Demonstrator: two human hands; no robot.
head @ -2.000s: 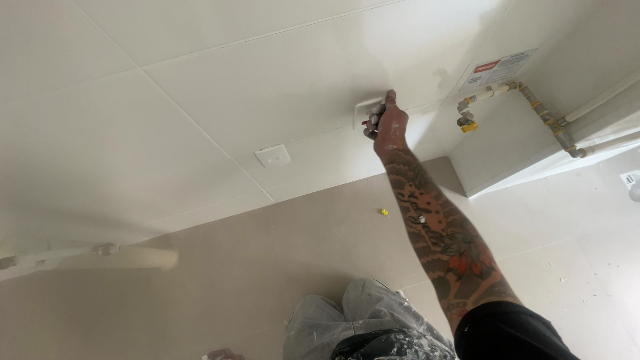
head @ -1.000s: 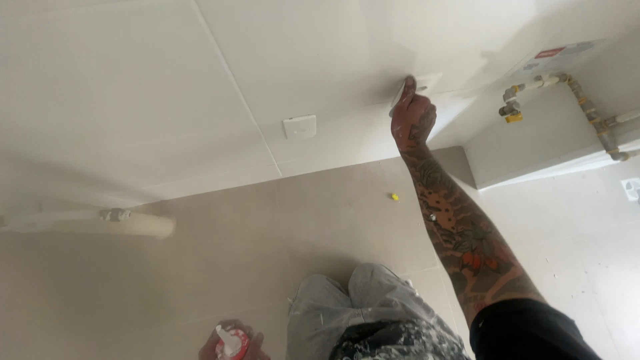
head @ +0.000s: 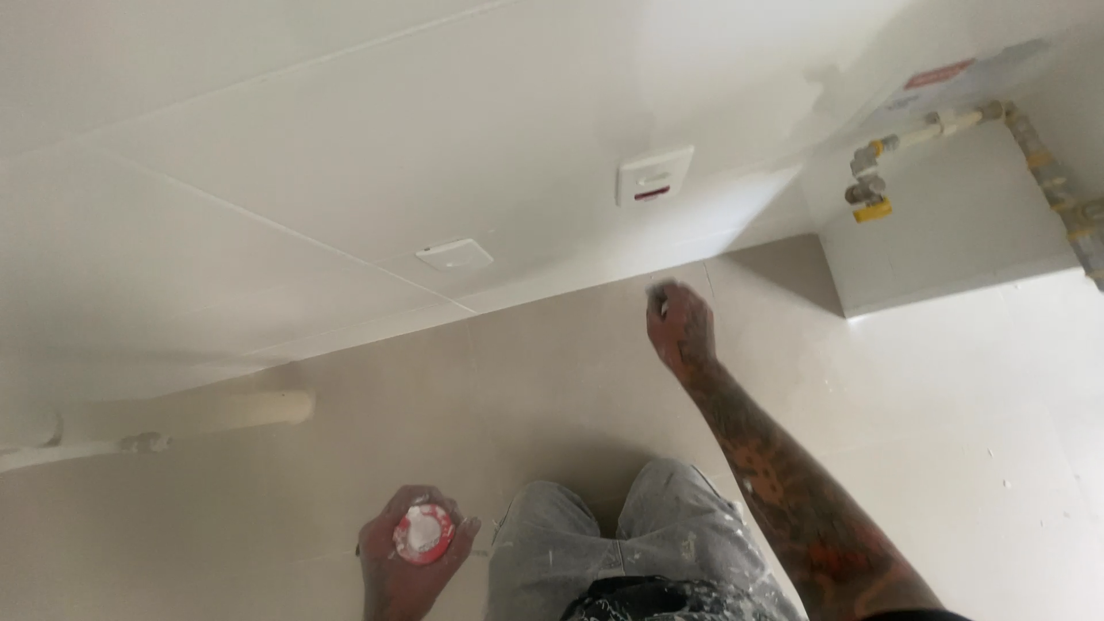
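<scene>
My left hand [head: 414, 552], low and left of my knees, is closed around a red and white bottle [head: 423, 533], whose smeared top faces me. My tattooed right arm reaches forward, and my right hand [head: 681, 328] is over the floor close to the wall's foot. Its fingers are curled and blurred; a small pale spot shows between them, and whether it is a held thing I cannot tell. Above that hand, on the white wall, is a switch plate [head: 655, 177] with a dark red strip. A blank white cover plate [head: 455, 255] sits lower on the wall, to the left.
Brass pipework with a yellow valve handle [head: 873, 210] juts out at the upper right, beside a boxed ledge [head: 940, 250]. A cream pipe [head: 267, 407] lies along the wall at left. Small specks dot the tiled floor [head: 931, 414] at right.
My right hand has left the switch plate and come down over the floor. The bottle in my left hand showed a white nozzle one second ago; now a round top shows. The red strip is now uncovered.
</scene>
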